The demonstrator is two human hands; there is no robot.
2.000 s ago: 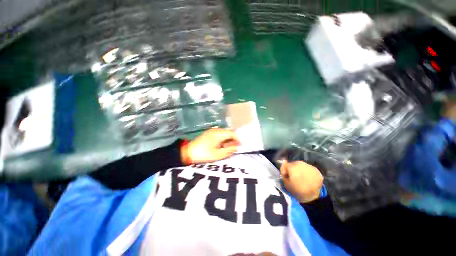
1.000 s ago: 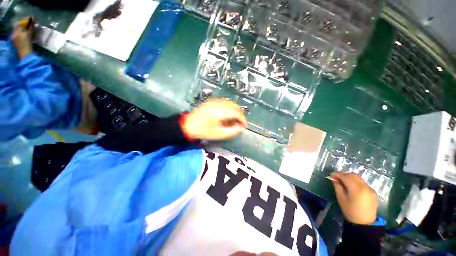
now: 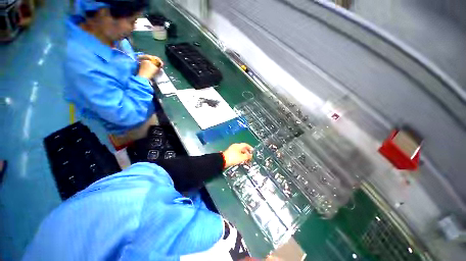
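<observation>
My left hand [image 3: 238, 154], with a red wristband, is over the far left end of the clear blister tray [image 3: 265, 206]. Its fingers are curled together; whether they pinch a part cannot be told. The tray's pockets hold loose dark and silvery parts. The work card [image 3: 289, 252], grey-brown, is cut off by the bottom edge beside the tray. My right hand cannot be made out; a small skin-coloured patch at the bottom edge is unclear.
More clear trays [image 3: 327, 173] are layered behind. A blue strip [image 3: 223, 131] and a white sheet [image 3: 207, 118] with dark parts lie left. A neighbouring worker [image 3: 105, 76] sits beyond, near black trays [image 3: 193, 65]. A red box [image 3: 401, 150] is at the right.
The view has swung left, bringing in the neighbouring worker and black trays. My left hand has moved to the tray's far left end. My right hand and the white box have left the view.
</observation>
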